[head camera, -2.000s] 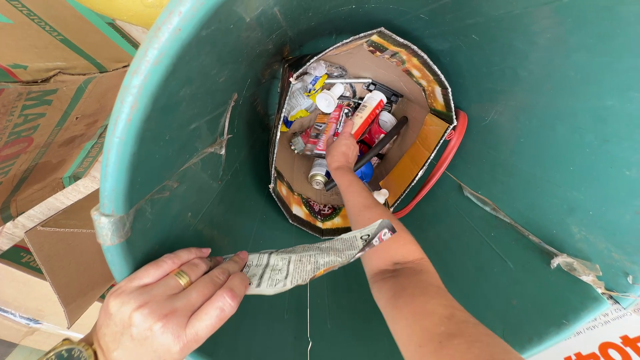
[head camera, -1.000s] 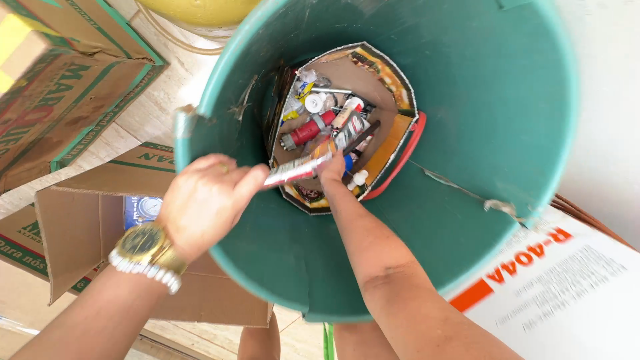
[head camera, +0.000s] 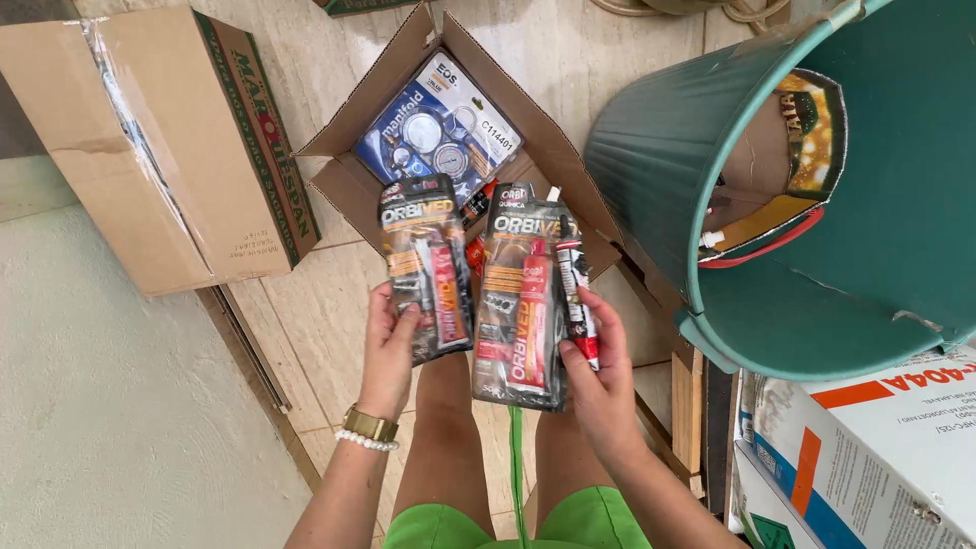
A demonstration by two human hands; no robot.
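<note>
My left hand (head camera: 393, 335) grips a blister pack of Orbived sealant (head camera: 428, 267), its thumb across the front. Held in my right hand (head camera: 602, 358) are a larger Orbived pack (head camera: 526, 305) and, along its right edge, a loose black, white and red tube (head camera: 577, 297). Both packs hang side by side over the near part of an open cardboard box (head camera: 549, 137). Inside that box lies a blue and white manifold gauge pack (head camera: 442, 130), with orange and black items partly hidden beneath the held packs.
At the right a green plastic tub (head camera: 656, 145) holds a cut printed carton (head camera: 808, 137) and a red handle (head camera: 785, 240). White boxes (head camera: 900, 427) stand below it. A taped cardboard box (head camera: 152, 152) is at the left, near a pale wall (head camera: 114, 396).
My right hand has come out of the tub, and both hands are now over the open cardboard box with the packs and tube. The view has shifted left, off the tub.
</note>
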